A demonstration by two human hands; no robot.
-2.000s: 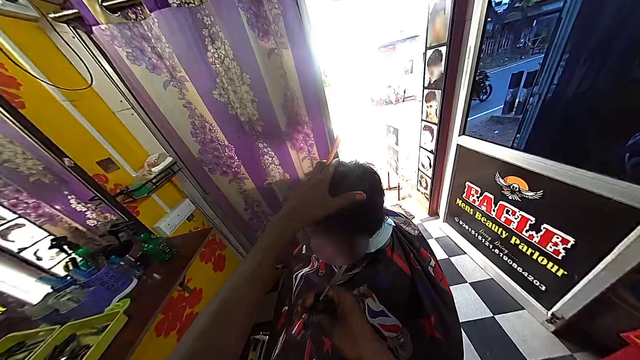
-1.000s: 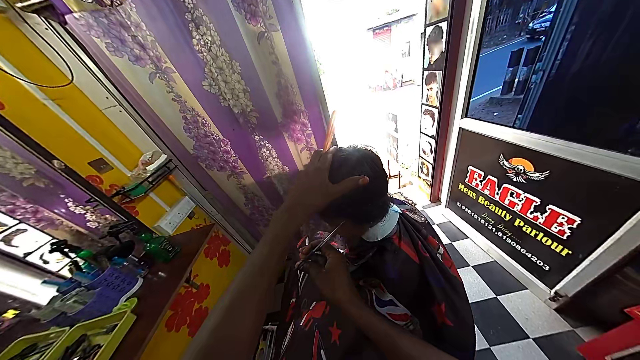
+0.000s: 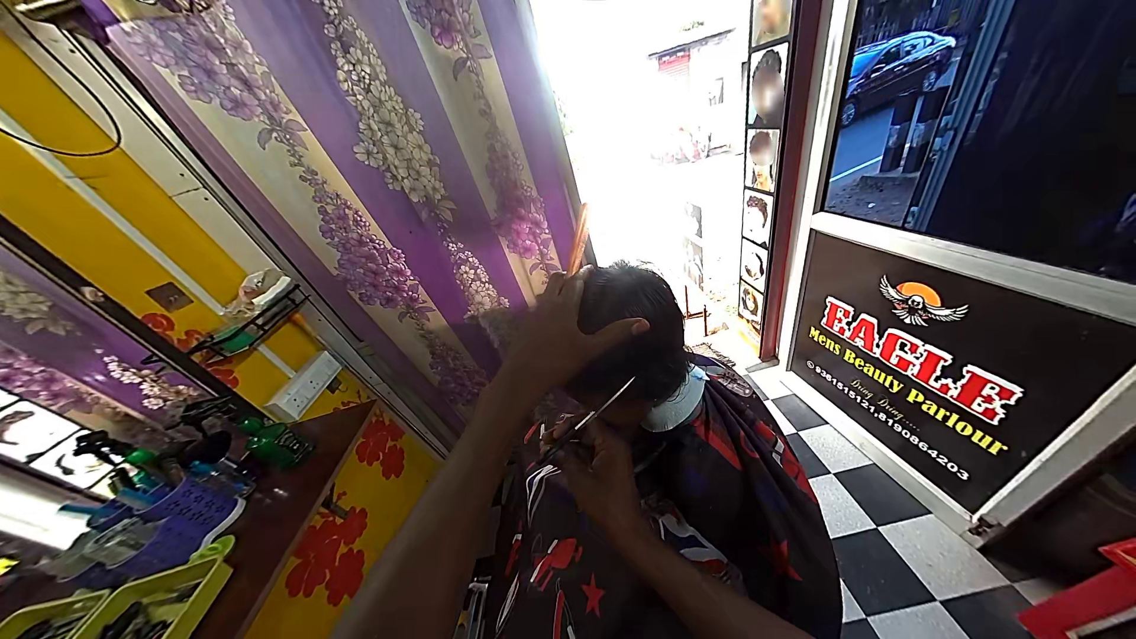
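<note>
A person with dark hair (image 3: 643, 328) sits under a black patterned barber's cape (image 3: 710, 506), with a pale neck strip (image 3: 679, 404) round the neck. My left hand (image 3: 577, 333) lies on the side of the head, its thumb across the hair, and an orange comb (image 3: 579, 238) sticks up from its fingers. Lower down, my right hand (image 3: 599, 466) holds metal hair scissors (image 3: 599, 413), whose blades point up toward the hair near the ear. The fingers in the scissors' handles are partly in shadow.
At left, a brown counter (image 3: 297, 470) carries green trays (image 3: 191, 595), a purple basket (image 3: 182, 515) and bottles. A wire shelf (image 3: 257, 324) hangs above it. A floral curtain (image 3: 382, 177) stands behind; a signed door panel (image 3: 923, 355) and a red object (image 3: 1087, 595) are at right.
My right hand has come up from the cape to the hair by the ear with the scissors. My left hand stays on the head with the comb.
</note>
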